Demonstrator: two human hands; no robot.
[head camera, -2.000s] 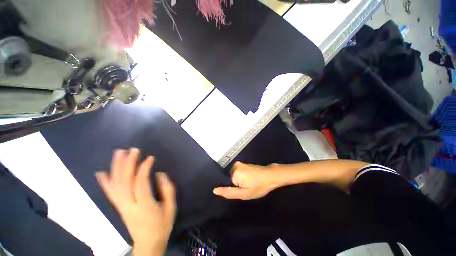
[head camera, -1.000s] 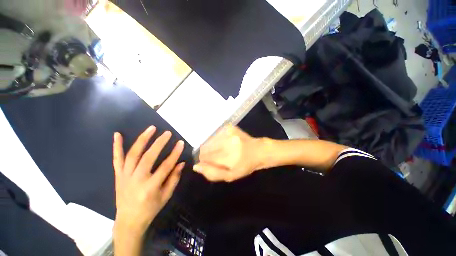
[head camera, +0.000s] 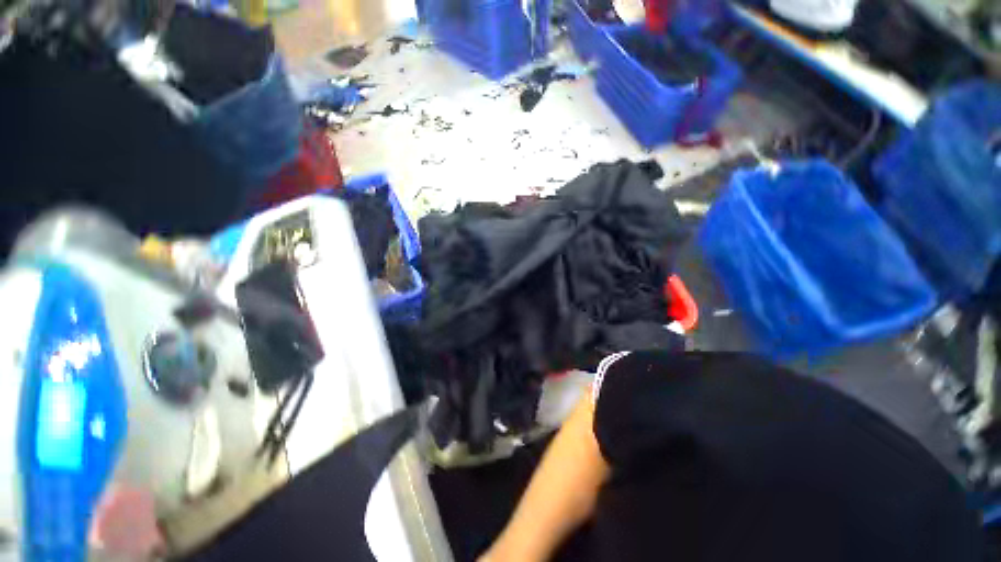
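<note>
A black fabric piece (head camera: 318, 494) lies over the machine table's front edge at the lower left, with a curved cut-out at its end. The white sewing machine (head camera: 121, 362) with a blue panel stands at the left, blurred. My right forearm (head camera: 554, 478) reaches down out of the picture at the bottom centre, and the hand itself is cut off by the edge. My left hand is out of the picture. The needle area does not show.
A heap of black fabric (head camera: 549, 269) lies beside the table. An open blue bin (head camera: 812, 258) stands at the right. Blue crates (head camera: 659, 82) stand farther back. Dark scraps litter the pale floor (head camera: 472, 132). A dark pouch-like object (head camera: 274, 324) is on the table.
The view has swung right and up, away from the needle area to the floor and bins. Both hands, earlier on the black panel, have left the picture; only the right forearm still shows.
</note>
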